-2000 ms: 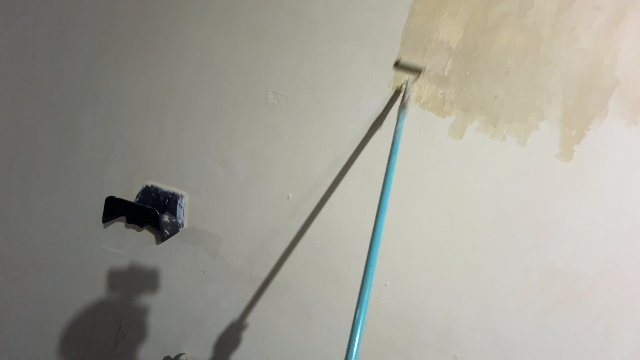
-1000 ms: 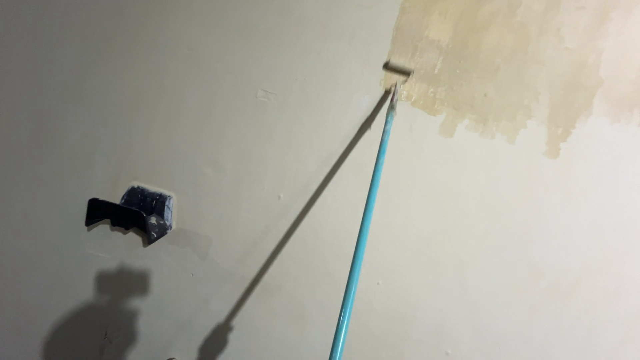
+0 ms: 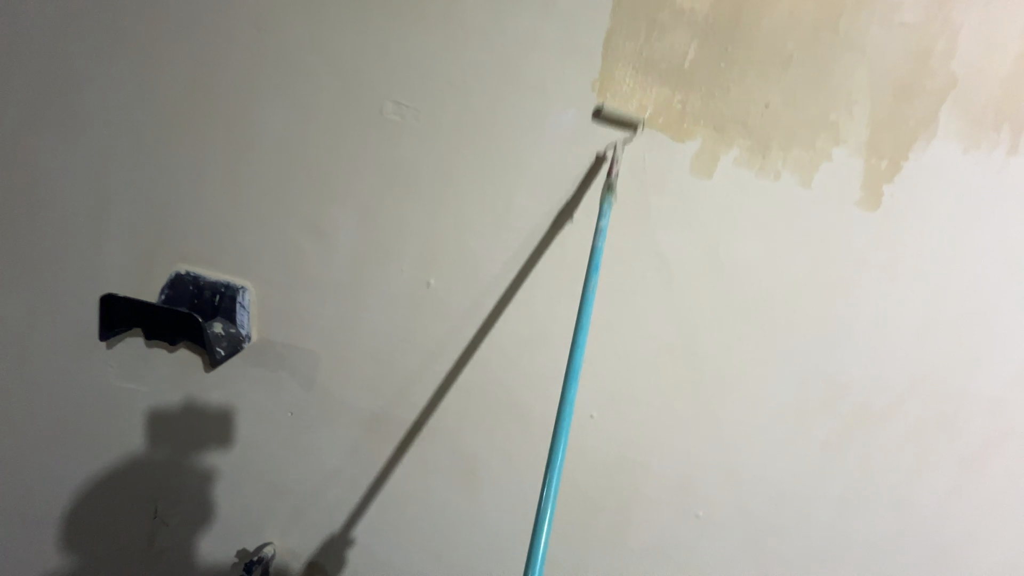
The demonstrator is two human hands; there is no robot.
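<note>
A paint roller (image 3: 616, 118) on a long turquoise extension pole (image 3: 572, 376) meets the wall at the lower left edge of a beige, ragged-edged patch (image 3: 744, 80). The pole runs down out of the bottom of the view. Neither my left hand nor my right hand is visible, so any grip on the pole is hidden. The pole's dark shadow (image 3: 472, 352) slants down to the left across the pale wall.
A dark, paint-smeared box-like fitting (image 3: 204, 308) with a jutting black flap (image 3: 148, 320) is on the wall at left. Below it lies the shadow of a head and shoulders (image 3: 144, 496). A small paint-spattered object (image 3: 258, 558), not clearly identifiable, shows at the bottom edge.
The roller has moved down along the patch's left edge, where less beige now shows than one second ago. The pole has come down with it.
</note>
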